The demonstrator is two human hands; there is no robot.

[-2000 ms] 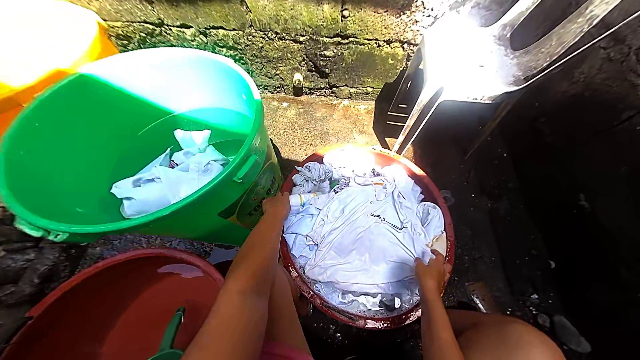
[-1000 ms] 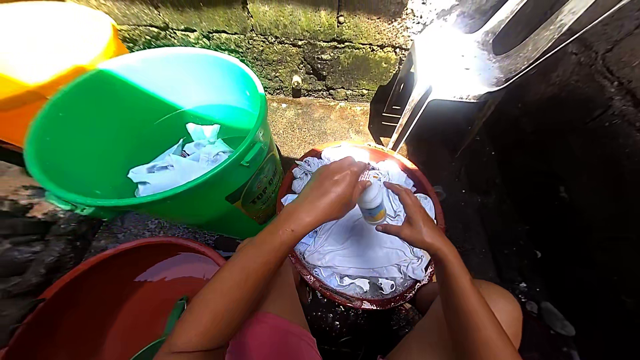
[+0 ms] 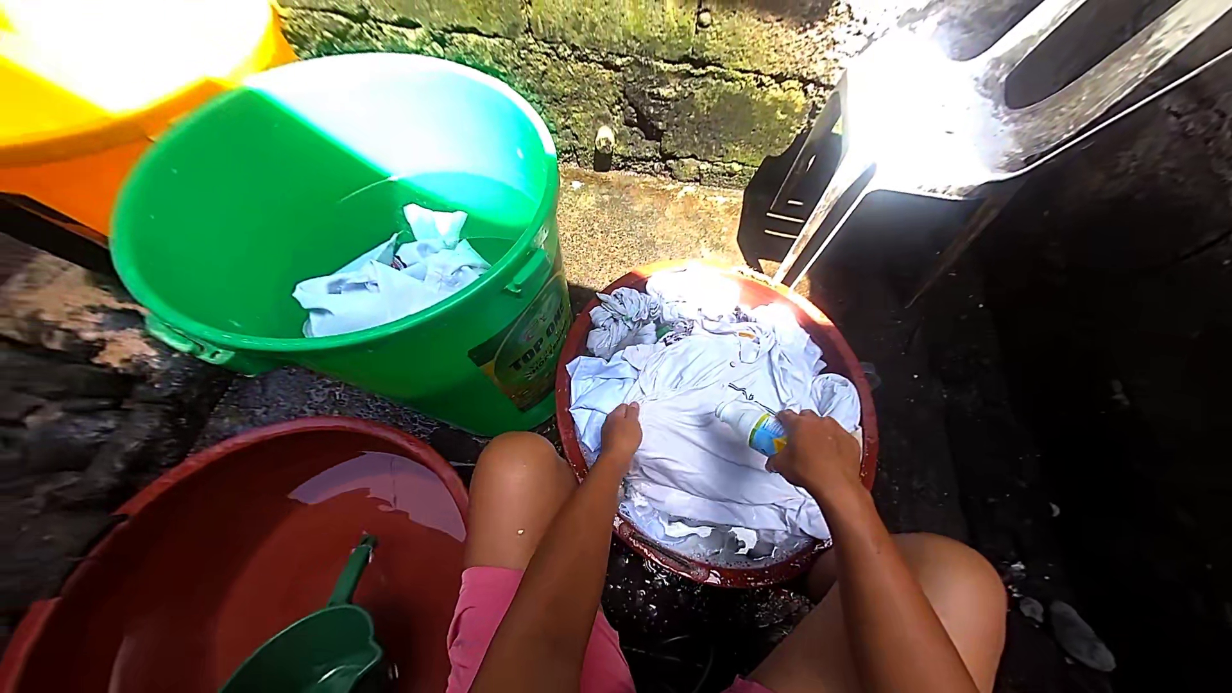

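Observation:
A wet white garment [image 3: 674,423] is spread over other laundry in a red plastic basin [image 3: 861,385] between my knees, with sudsy water along its near side. At the basin's left side my left hand [image 3: 621,431] has its fingers closed on the edge of the cloth. My right hand [image 3: 818,448] grips a small white plastic bottle [image 3: 751,423] with a blue and yellow label, tilted over the garment. Dark marks show on the cloth just above the bottle. Bunched light cloths [image 3: 626,322] lie at the basin's far left.
A large green tub [image 3: 337,351] holding white cloth [image 3: 385,284] stands at the left. Nearer me is a wide red basin [image 3: 289,433] with water and a green dipper [image 3: 313,654]. A plastic chair [image 3: 1020,125] stands at the right by a mossy block wall [image 3: 577,87]; an orange container [image 3: 87,144] is behind.
One second ago both hands were together at the bottle over the basin. My left hand has since moved left onto the cloth, while the bottle is in my right hand, tipped.

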